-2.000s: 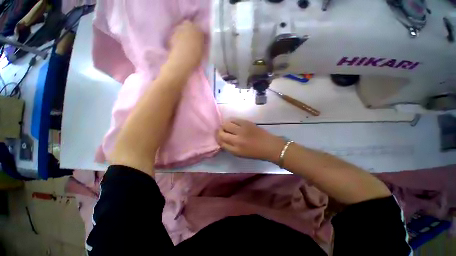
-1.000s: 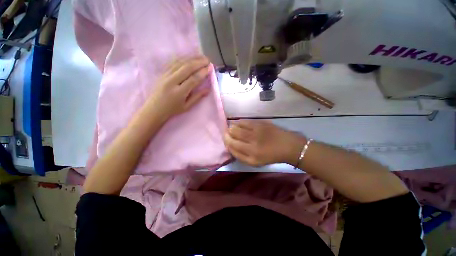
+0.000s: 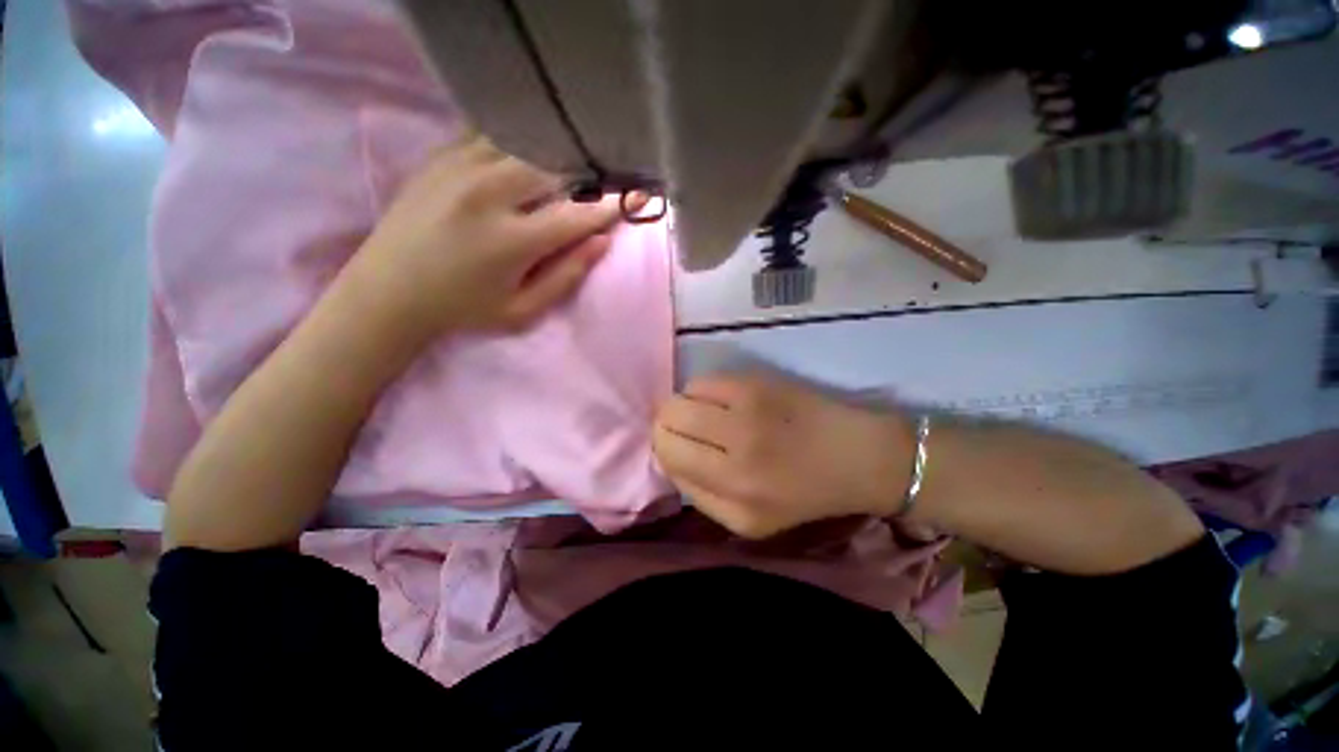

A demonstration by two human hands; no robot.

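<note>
A pink garment piece (image 3: pixel 426 382) lies on the white table, its straight right edge running up under the white sewing machine head (image 3: pixel 558 88). My left hand (image 3: pixel 492 243) lies on the cloth with its fingers pointing to the bright spot by the needle; the head hides the needle and presser foot. It presses the cloth rather than gripping it. My right hand (image 3: pixel 764 448) pinches the right edge of the cloth near the table's front, below the dark bed seam.
An awl-like tool with a brown handle (image 3: pixel 918 240) lies right of the needle area. Ridged tension knobs (image 3: pixel 1101 184) hang from the head. A printed ruler scale (image 3: pixel 1087 400) runs along the table front. More pink cloth (image 3: pixel 573 566) covers the lap.
The view has moved closer to the machine head. My left hand has come down from the far cloth to beside the needle area. My right hand still pinches the edge, whose lower corner is now bunched.
</note>
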